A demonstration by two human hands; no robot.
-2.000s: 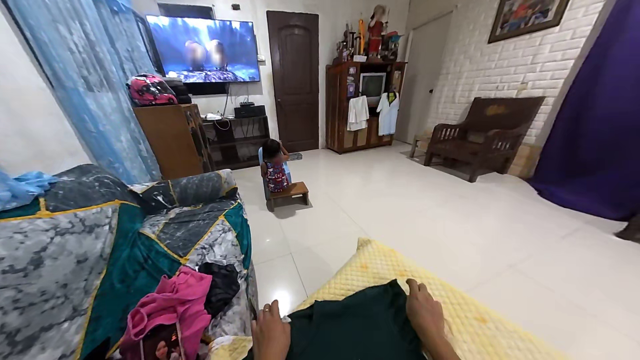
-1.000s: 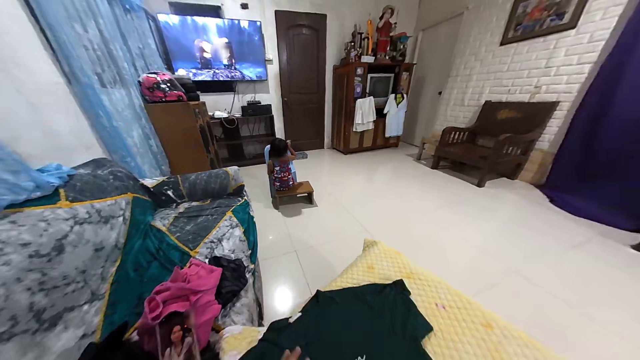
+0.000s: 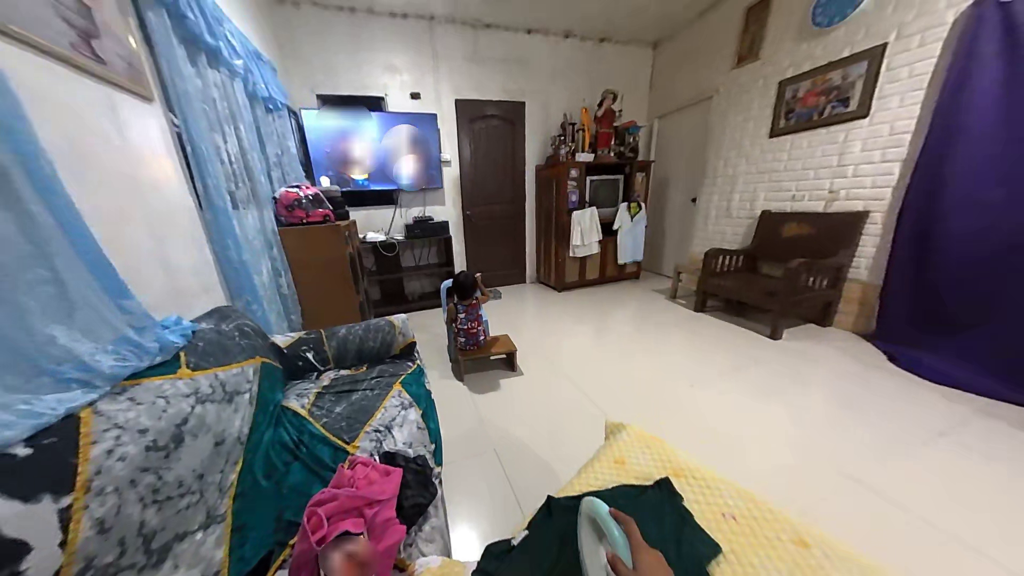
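My right hand [image 3: 640, 548] grips a light-green and white clothes iron [image 3: 602, 538] at the lower edge of the head view. The iron is tilted over a dark green shirt [image 3: 664, 512], with part of its pale soleplate side facing left. Beneath the shirt lies a yellow quilted cloth [image 3: 744, 512] that reaches toward the lower right. My left hand is out of view. To the left, a pink garment [image 3: 352, 504] and a black one [image 3: 412, 484] lie at the sofa's edge.
A sofa with a patterned grey and green cover [image 3: 176, 448] fills the left side. Ahead, a person [image 3: 468, 316] sits on a small wooden stool [image 3: 492, 346] on the tiled floor. A wooden armchair [image 3: 780, 280] stands at the right, and a wooden cabinet [image 3: 552, 232] against the far wall.
Two seconds ago both hands were on the dark green shirt; now my right hand holds the iron over it and my left hand has gone from view. The view has tipped upward.
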